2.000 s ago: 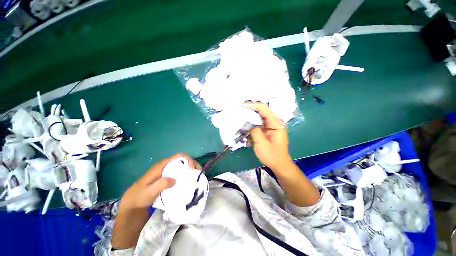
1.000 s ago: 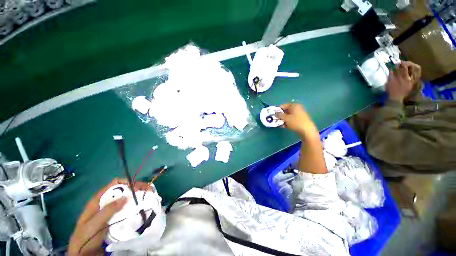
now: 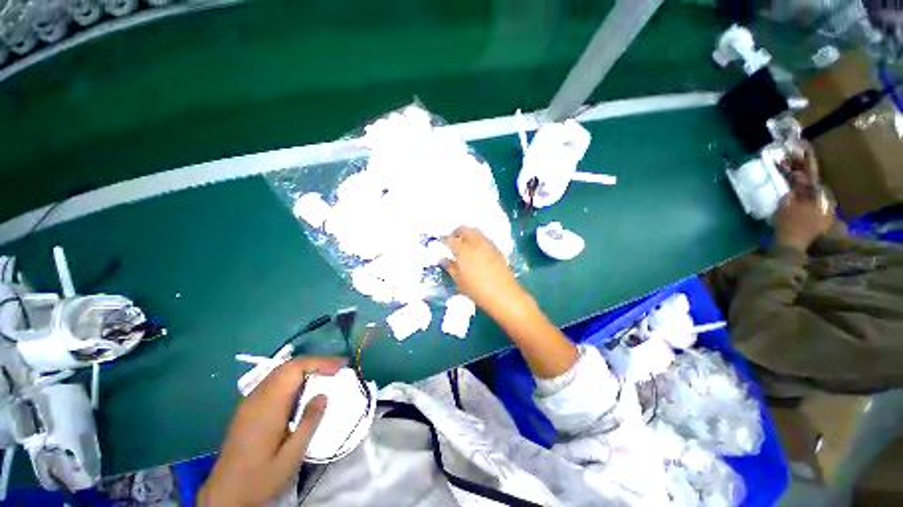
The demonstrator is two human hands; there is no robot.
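My left hand (image 3: pixel 262 426) holds a white round camera housing (image 3: pixel 339 416) near my lap, with thin wires and a black cable end rising from it over the bench edge. My right hand (image 3: pixel 480 269) reaches to the lower right part of a pile of small white covers (image 3: pixel 426 188) on a clear plastic bag (image 3: pixel 297 183). Its fingertips touch a white piece there; whether they grip it is hard to tell. Two loose small covers (image 3: pixel 408 320) lie below the pile. A round white part (image 3: pixel 559 241) lies to the right of the pile.
A white camera body with two antennas (image 3: pixel 551 164) lies near the belt rail. Part-built cameras (image 3: pixel 74 332) cluster at left. A blue bin (image 3: pixel 762 485) with bagged white parts is beside my lap. Another person's hands (image 3: pixel 804 203) work at far right.
My right hand has let go of the round white part on the bench and moved left to the cover pile. The housing in my left hand is turned, its inside now hidden.
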